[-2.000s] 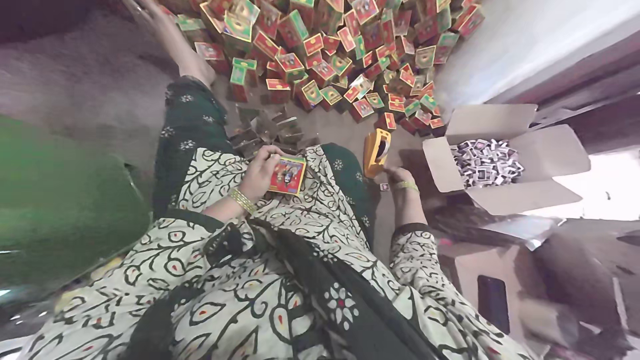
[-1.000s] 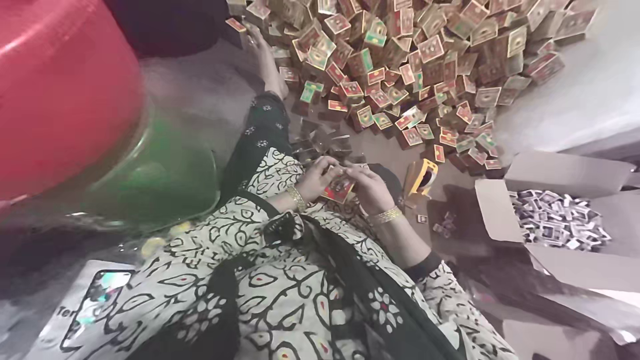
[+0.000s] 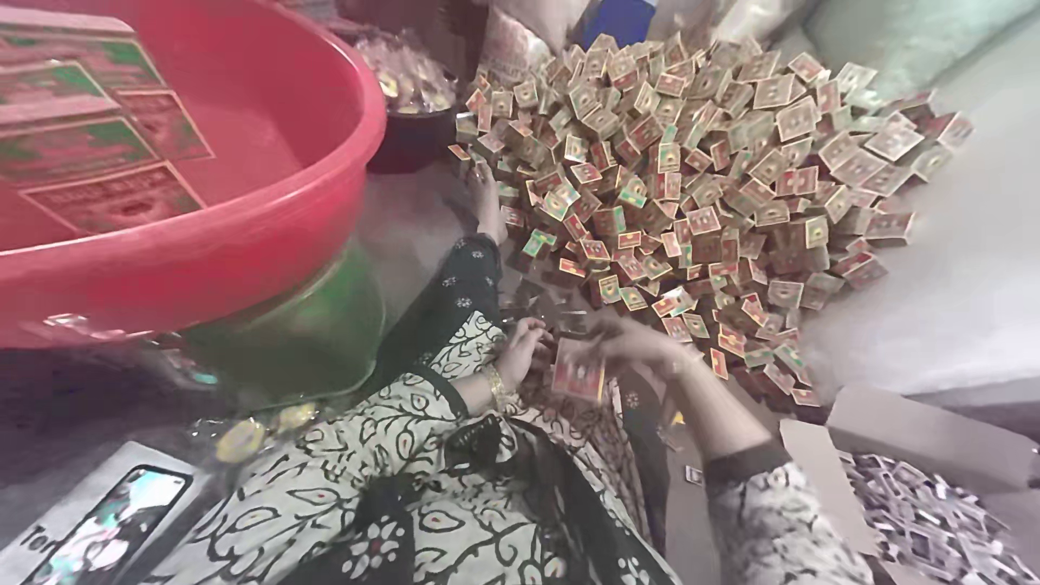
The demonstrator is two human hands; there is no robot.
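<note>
In the head view, my right hand point(image 3: 638, 341) holds a small red printed box point(image 3: 578, 370) by its upper right edge, above my lap; hand and box are blurred. My left hand point(image 3: 524, 353) is just to the left of the box, its fingers curled and raised; whether it touches anything is not clear. Beyond both hands, a large heap of small red and green printed boxes point(image 3: 691, 179) covers the floor. Some dark small pieces point(image 3: 544, 305) lie on the floor just past my left hand.
A big red plastic tub point(image 3: 325, 203) with printed boxes stands at the left, near a green container point(image 3: 301, 333). An open cardboard carton point(image 3: 926, 422) of small packets stands lower right. A phone point(image 3: 122, 520) lies lower left; a dark container point(image 3: 410, 142) of wrapped items stands behind.
The view has swung left, bringing the red tub in. My hands were together at the small box a second ago; now they are apart, the box in my right hand.
</note>
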